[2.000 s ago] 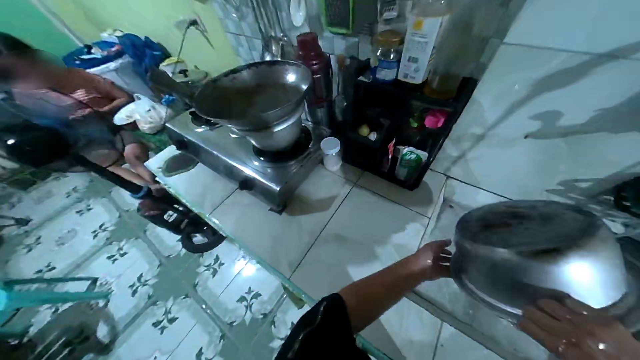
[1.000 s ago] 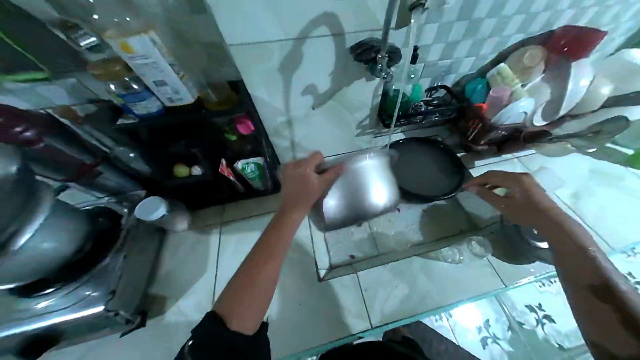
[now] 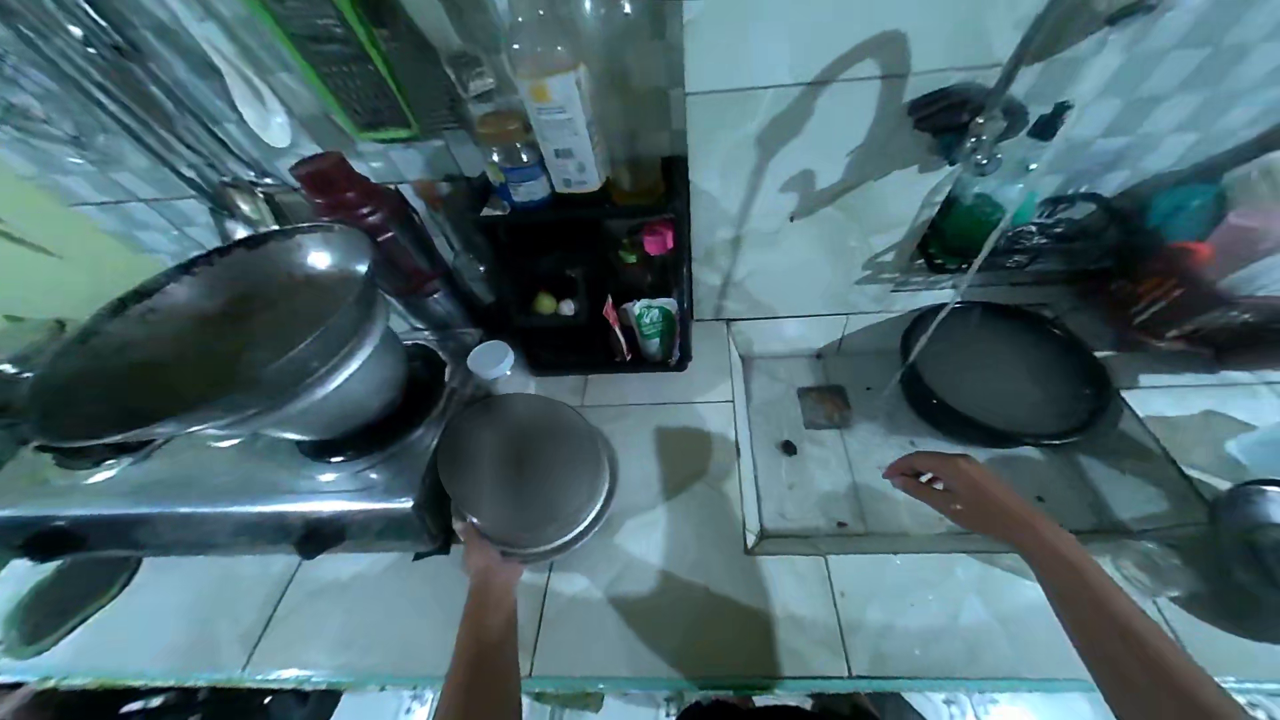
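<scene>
My left hand (image 3: 487,560) grips the near edge of a round metal pot (image 3: 525,470), which is bottom up on the tiled counter beside the gas stove; the fingers are partly hidden. Over the tiled sink basin (image 3: 800,490) my right hand (image 3: 940,485) is held with fingers loosely curled and nothing plain in them. Just beyond it, a black round pan (image 3: 1005,370) sits in the basin. A thin stream of water falls from the faucet (image 3: 985,140) at the pan's left side.
On the left, a gas stove (image 3: 230,510) bears a large wok (image 3: 210,340) resting on a pot. A white-lidded jar (image 3: 492,362) stands behind the upturned pot. A black rack (image 3: 600,345) with bottles and packets is against the wall. Dishes and a dish-soap bottle (image 3: 965,225) are beyond the sink.
The metal pot has moved left from over the sink to the counter by the stove, with my left hand on it. My right hand has come away from the black pan. The view has shifted left.
</scene>
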